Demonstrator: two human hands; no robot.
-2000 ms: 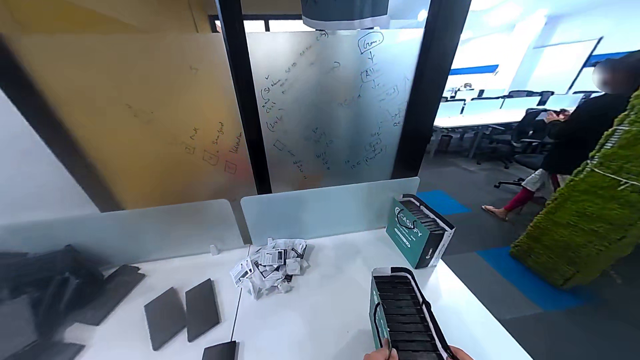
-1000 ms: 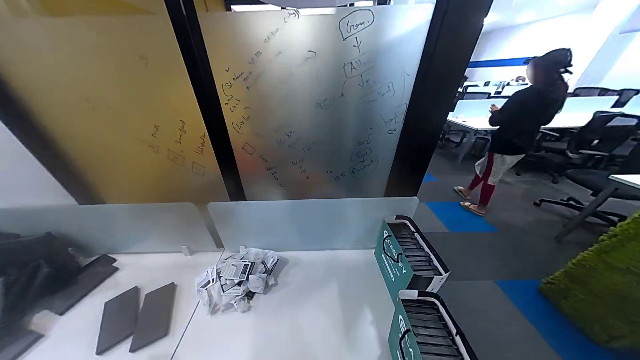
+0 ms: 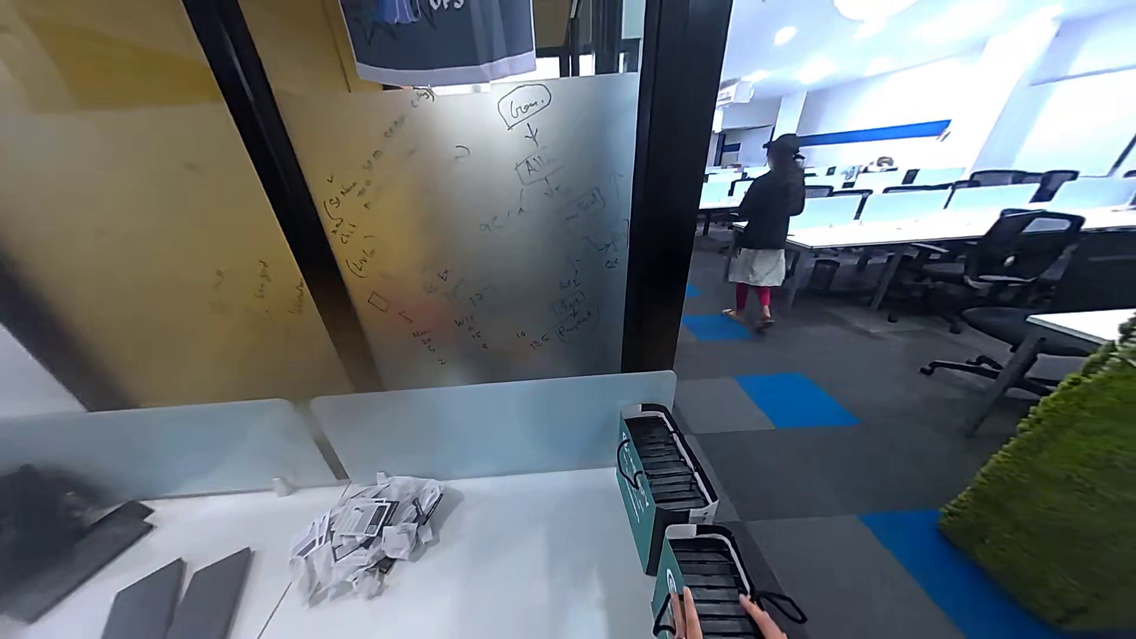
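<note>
A green paper bag [image 3: 670,577] packed with a row of dark flat boxes [image 3: 713,581] stands at the bottom right of the white desk. My left hand [image 3: 686,616] lies against its left side, fingers spread upward. My right hand [image 3: 761,619] touches the boxes and the bag's right side, near a black cord handle [image 3: 783,607]. Just behind stands a second green bag [image 3: 635,506], also filled with dark flat boxes. Only the fingers of both hands show; the palms are out of frame.
A heap of small clear packets with printed papers [image 3: 368,535] lies on the desk [image 3: 524,568]. Dark flat boxes [image 3: 209,595] and black wrapping [image 3: 40,524] are at left. A low frosted divider [image 3: 497,426] edges the desk. Beyond it, a person [image 3: 770,222] stands near office desks; a mossy green panel [image 3: 1056,497] is at right.
The bag at my hands now stands close to the other bag, farther forward than two seconds ago. The person has moved away toward the far desks. The view has turned.
</note>
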